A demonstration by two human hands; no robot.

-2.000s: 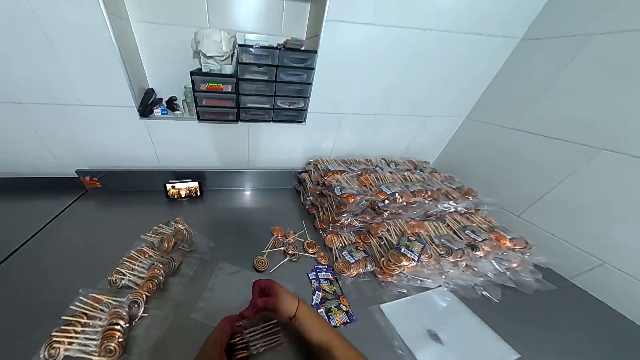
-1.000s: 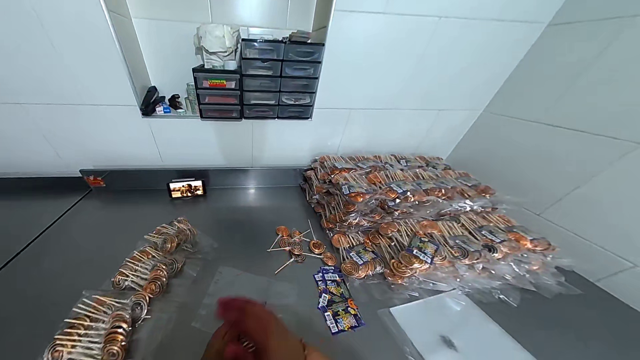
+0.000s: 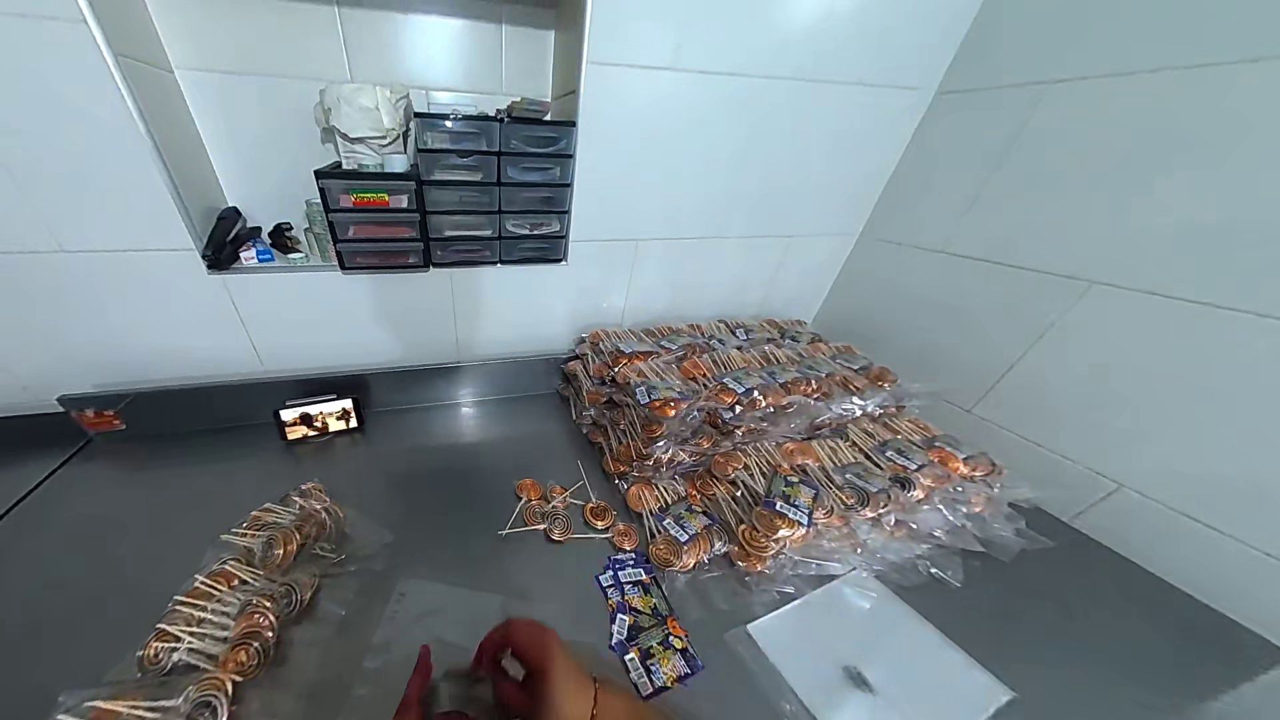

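Observation:
My right hand (image 3: 535,665), blurred, is at the bottom centre with a thin bracelet at its wrist. Its fingers curl near a clear, shiny item too blurred to make out. My left hand (image 3: 418,690) shows only in part at the bottom edge, just left of it; its grip is hidden. Beyond them lie loose spiral lollipops (image 3: 558,522) on sticks. Printed cards (image 3: 645,625) form an overlapping pile right of my right hand. A clear plastic bag (image 3: 425,625) lies flat behind my left hand.
Bagged lollipops (image 3: 240,610) run along the left; a large heap of bagged, carded lollipops (image 3: 740,440) fills the right back. A white sheet or stack in plastic (image 3: 880,650) lies at front right. A lit phone (image 3: 318,418) leans at the back edge. Drawer units (image 3: 460,195) stand in the wall niche.
Two seconds ago my hands were together over a bag with lollipop sticks showing; now they are lower in view and slightly apart. The view has shifted slightly.

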